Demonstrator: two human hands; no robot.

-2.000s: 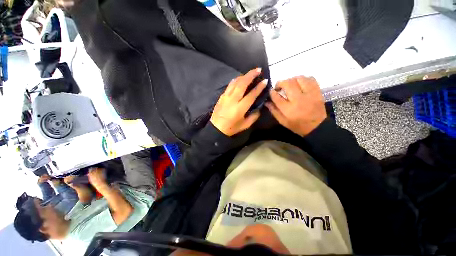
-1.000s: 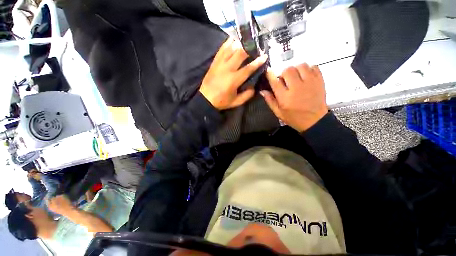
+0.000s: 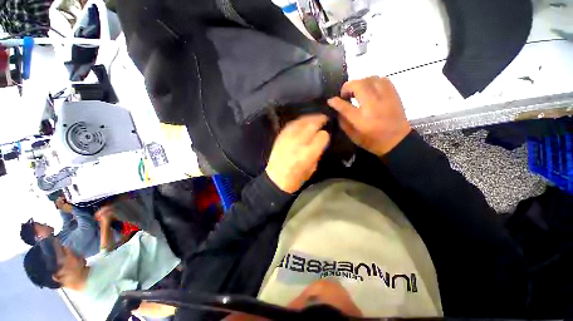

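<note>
The black garment body (image 3: 182, 81) lies over the white table left of the needle area and hangs toward my lap. A smoother grey-black patch (image 3: 264, 69) shows on it, with thin seam lines beside it. My left hand (image 3: 296, 152) is slightly blurred, fingers curled on the dark cloth near my lap. My right hand (image 3: 372, 114) pinches the garment's edge between thumb and fingers at the table's front edge. The presser foot and needle area (image 3: 357, 31) is just beyond my hands, with no hand at it.
Dark curved cut panels (image 3: 487, 44) lie on the white table (image 3: 414, 84) at right. A blue plastic crate (image 3: 551, 157) and dark cloth are at lower right. Another machine's grey housing (image 3: 94, 135) and two seated people (image 3: 100, 263) are at left.
Both hands and the cloth edge have moved back from the needle area toward me. My left hand has dropped toward my lap, its fingers more curled, and the smooth patch shows more.
</note>
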